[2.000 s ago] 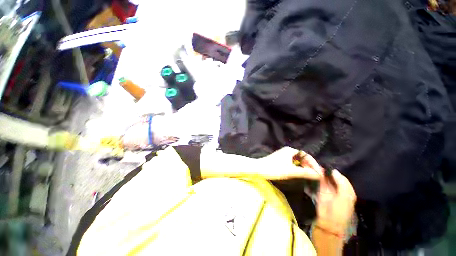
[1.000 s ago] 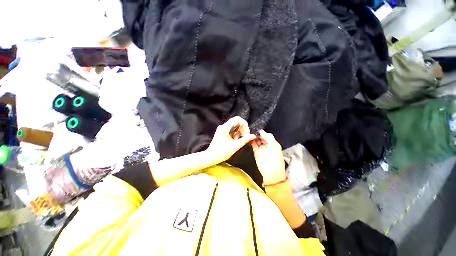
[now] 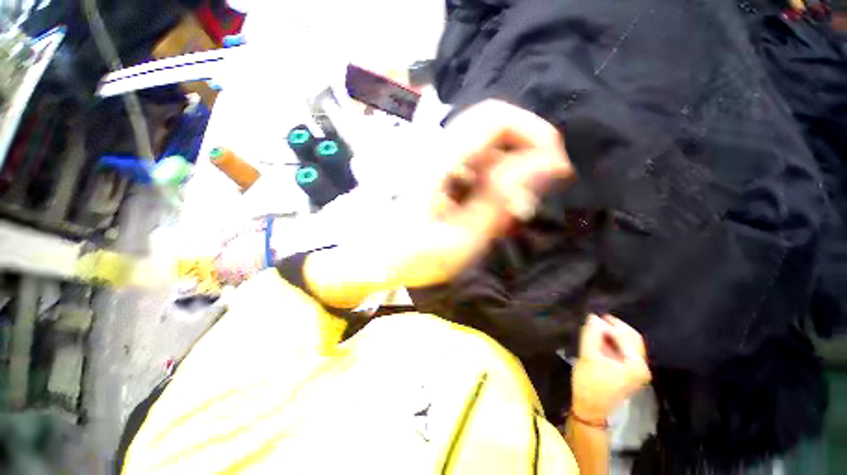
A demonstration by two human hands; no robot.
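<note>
The black coat point(image 3: 687, 176) spreads over the right half of the view, with faint stitch lines. My left hand point(image 3: 506, 176) is large, raised over the coat's left part, and blurred. Its fingers are curled; a small dark spot shows at the palm, but I cannot tell if it is an object. My right hand point(image 3: 608, 362) is at the coat's lower part, fingers bent together, a red band at the wrist. Whether it pinches the fabric is unclear. No needle or thread can be made out.
On the white-covered table at left are black thread cones point(image 3: 320, 167), a brown-orange cone point(image 3: 234, 169), a dark reddish phone point(image 3: 383, 91) and a striped bundle with a blue band point(image 3: 246, 250). A green-topped item point(image 3: 171, 170) stands further left.
One second ago both hands met at the coat's lower edge. Now my left hand is lifted up and away from my right hand. The view has swung left, so the coat appears further right.
</note>
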